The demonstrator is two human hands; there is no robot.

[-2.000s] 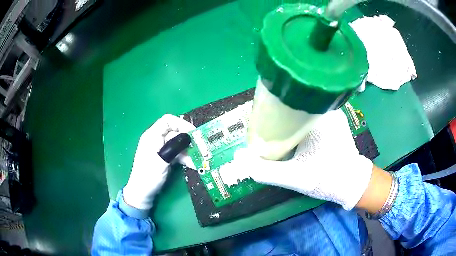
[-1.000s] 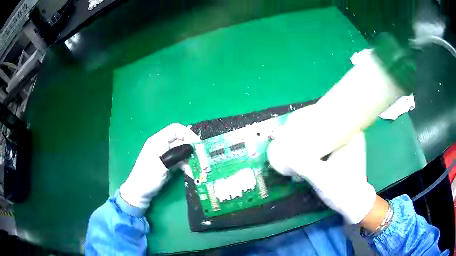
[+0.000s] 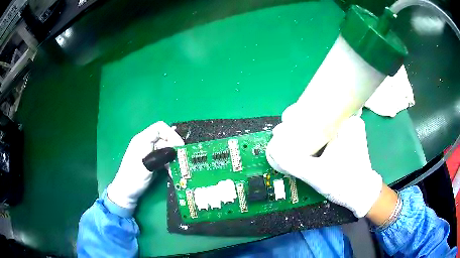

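A green circuit board (image 3: pixel 212 175) with cream connectors, white parts and a dark square block lies on a black foam pad (image 3: pixel 222 229). My left hand (image 3: pixel 146 156), in a white glove with a black finger cot, holds the board's left end at its edge. My right hand (image 3: pixel 328 161), in a white glove, is closed around the lower part of a fat white glue syringe (image 3: pixel 343 75) with a green cap. The syringe leans up to the right over the board's right part. Its tip is hidden by my right hand, which also covers the board's right end.
A crumpled white cloth (image 3: pixel 392 94) lies behind the syringe at the right. A clear hose (image 3: pixel 434 9) runs from the cap to the right. The foam pad lies on a green mat (image 3: pixel 166 90). Dark equipment stands along the left edge, and something red shows at the right edge.
The syringe first leaned over the middle of the board; it has moved right and now tilts up to the right. The board's middle parts are uncovered. My left hand still holds the left end.
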